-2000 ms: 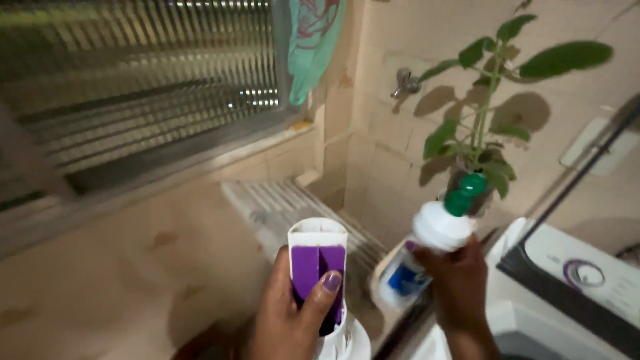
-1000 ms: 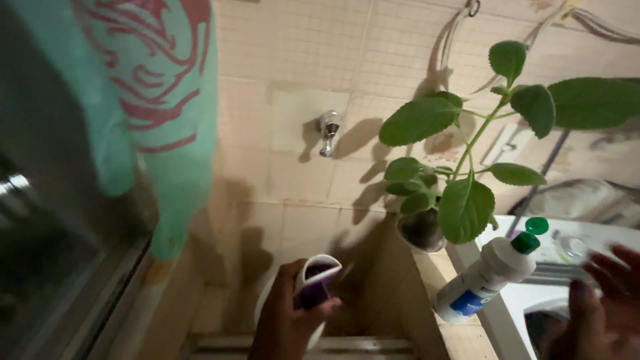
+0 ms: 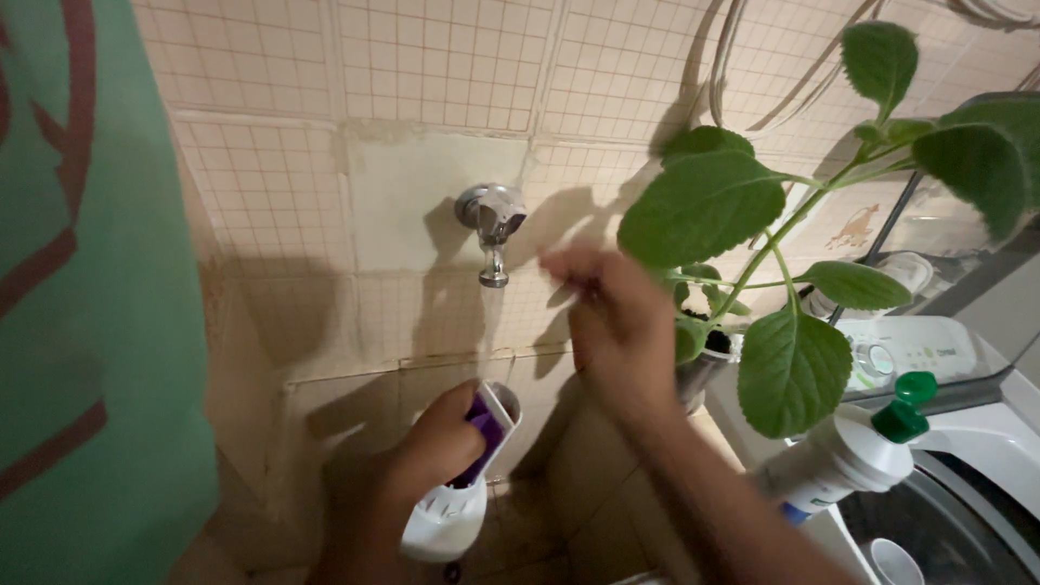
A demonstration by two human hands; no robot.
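Note:
My left hand [image 3: 443,435] grips a white and purple plastic container [image 3: 447,520], its open end up under the spout. Water runs down into or beside that opening from a metal wall tap [image 3: 491,236]. To the right of the tap, my right hand [image 3: 613,325] is raised, blurred, with its fingers partly curled; no object shows in it. A white plastic bottle [image 3: 845,459] with a raised green flip cap stands behind my right forearm, beside the washing machine. The container's lower end hangs over the tiled basin.
A leafy potted plant [image 3: 792,370] leans in from the right, close to my right hand. Behind it is a white washing machine [image 3: 983,422] with its lid up and a cup inside. A green cloth or bag [image 3: 106,325] hangs at left. Cables loop on the tiled wall.
The bottle, in my right hand two seconds ago, now stands released. My right hand has moved over beside the tap, and water now runs. The view has swung toward the tap.

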